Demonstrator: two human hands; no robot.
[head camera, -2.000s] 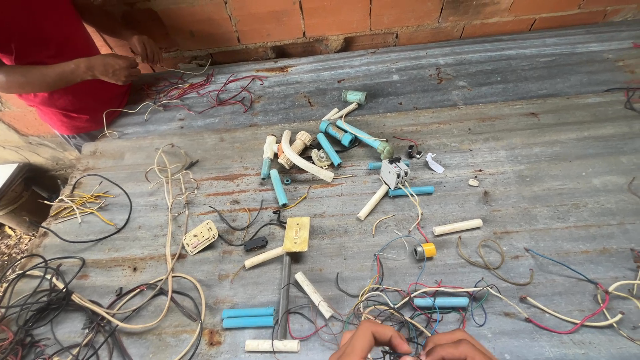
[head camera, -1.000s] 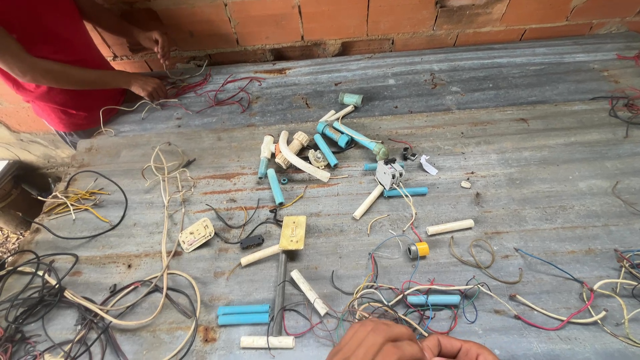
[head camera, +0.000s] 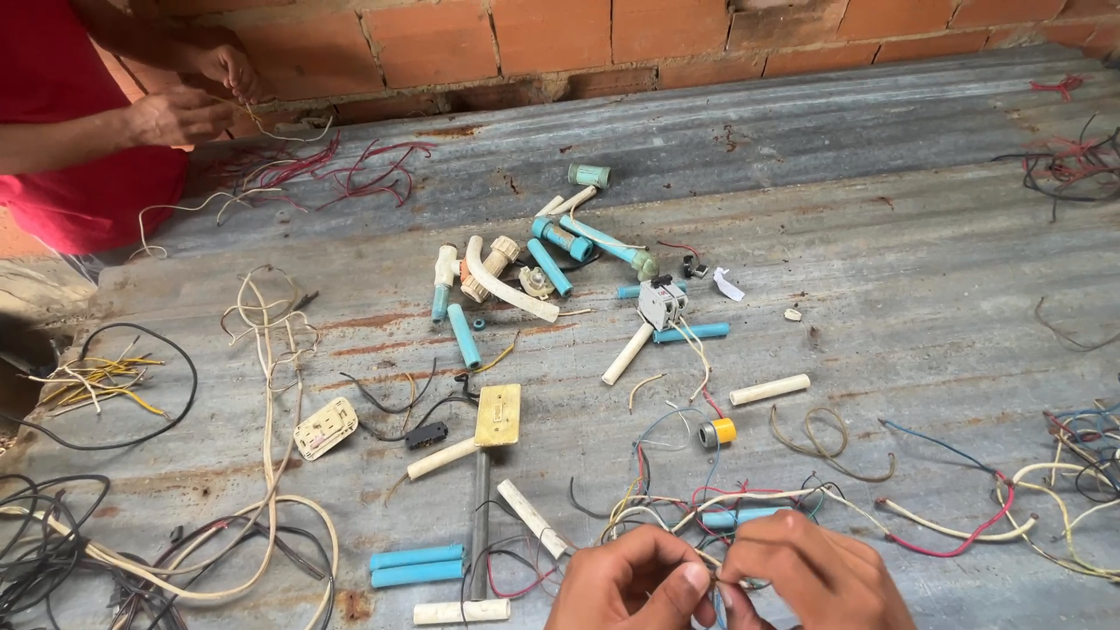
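At the lower edge, my left hand (head camera: 643, 579) and my right hand (head camera: 801, 569) meet, thumbs and fingertips pinching a thin wire between them; a bit of blue insulation shows below the fingertips. Behind them lies a tangle of coloured wires (head camera: 652, 503) around a blue pipe piece (head camera: 744, 516). A yellow-and-grey cylindrical part (head camera: 717, 432) sits just beyond. Farther off, a grey circuit breaker (head camera: 662, 302) has pale wires attached. Left of my hands are a white pipe piece (head camera: 532, 518) and a yellowed wall plate (head camera: 499, 415) over a grey tube (head camera: 480, 525).
Corrugated metal sheet (head camera: 919, 262) forms the surface, with a brick wall (head camera: 560, 39) behind. Pipe fittings (head camera: 490, 267) lie mid-surface. Cable heaps (head camera: 262, 499) spread at left, more wires (head camera: 1006, 490) at right. At upper left, a person's hands (head camera: 188, 114) hold a thin wire above red wires (head camera: 367, 175).
My hands, partly cut off by the lower edge before, now show more fully, with fingertips together. The other person's hands have risen from near the surface, holding a wire.
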